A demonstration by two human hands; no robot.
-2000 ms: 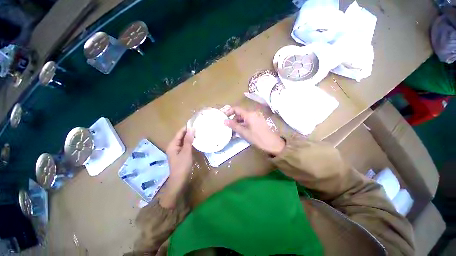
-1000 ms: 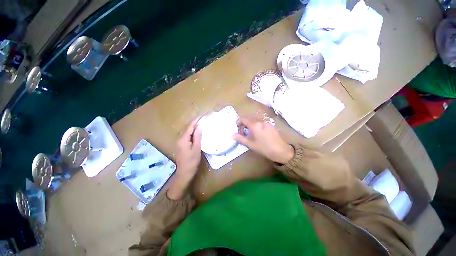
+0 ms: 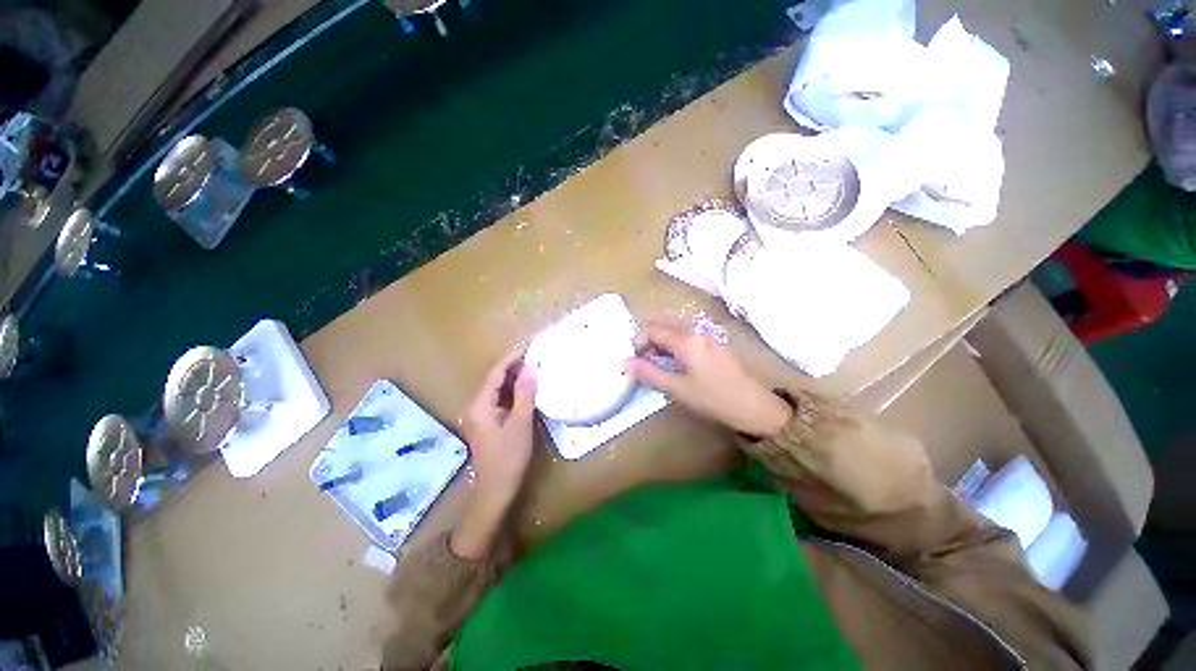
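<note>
A white round piece [image 3: 581, 368] lies over a white square plate [image 3: 569, 439], whose corners show around it. My left hand [image 3: 509, 417] holds the round piece's left rim, with thumb and fingers at the edge. My right hand [image 3: 698, 374] has its fingertips at the right rim. Whether pins stand under the round piece is hidden. A pale blue-grey pegged plate [image 3: 391, 465] with several upright pins lies to the left of my left hand.
Gold discs on pins [image 3: 205, 399] stand at the left. A green conveyor [image 3: 433, 144] carries more. A gold rimmed dish [image 3: 803, 186], gold rings and white wrapping [image 3: 964, 144] lie at the upper right. An open carton [image 3: 1049, 380] with white bundles stands at the right.
The round piece, raised and tilted two seconds ago, now lies lower over the square plate. My right fingers have opened out along its rim. Discs on the conveyor have shifted left and down.
</note>
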